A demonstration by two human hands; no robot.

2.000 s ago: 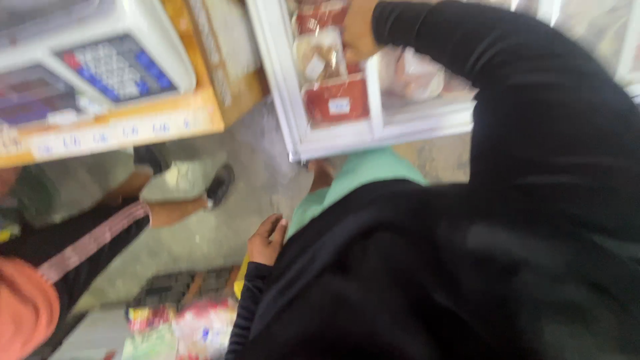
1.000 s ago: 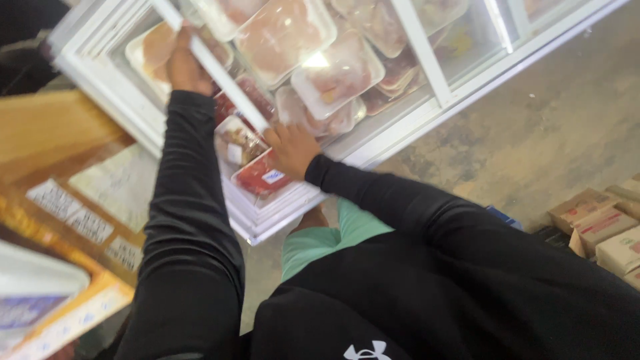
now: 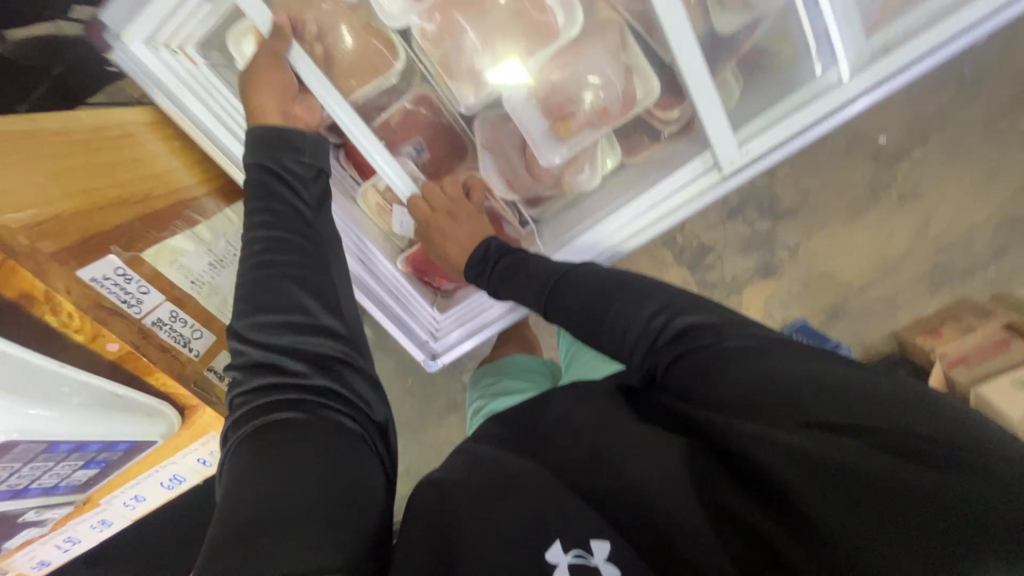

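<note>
A white-framed chest freezer (image 3: 608, 248) with sliding glass lids stands before me, holding several wrapped trays of meat (image 3: 572, 92). Near the far end of a white lid rail (image 3: 352, 124), my left hand (image 3: 280, 76) has its fingers around the rail's edge. My right hand (image 3: 454, 220) rests with bent fingers at the rail's near end, above a red meat tray (image 3: 432, 268) in the freezer's corner. A small white label (image 3: 402, 220) shows beside the right fingertips. Whether the lid is slid back cannot be told.
To the left is a wooden counter (image 3: 96, 168) with handwritten price labels (image 3: 120, 284) and a white scale with a keypad (image 3: 80, 400). Cardboard boxes (image 3: 960, 344) sit on the concrete floor (image 3: 864, 216) at the right, near a blue item (image 3: 816, 338).
The view has swung over the freezer since two seconds ago, when my left hand hung low beside my body. Both hands were on the rail one second ago and remain there.
</note>
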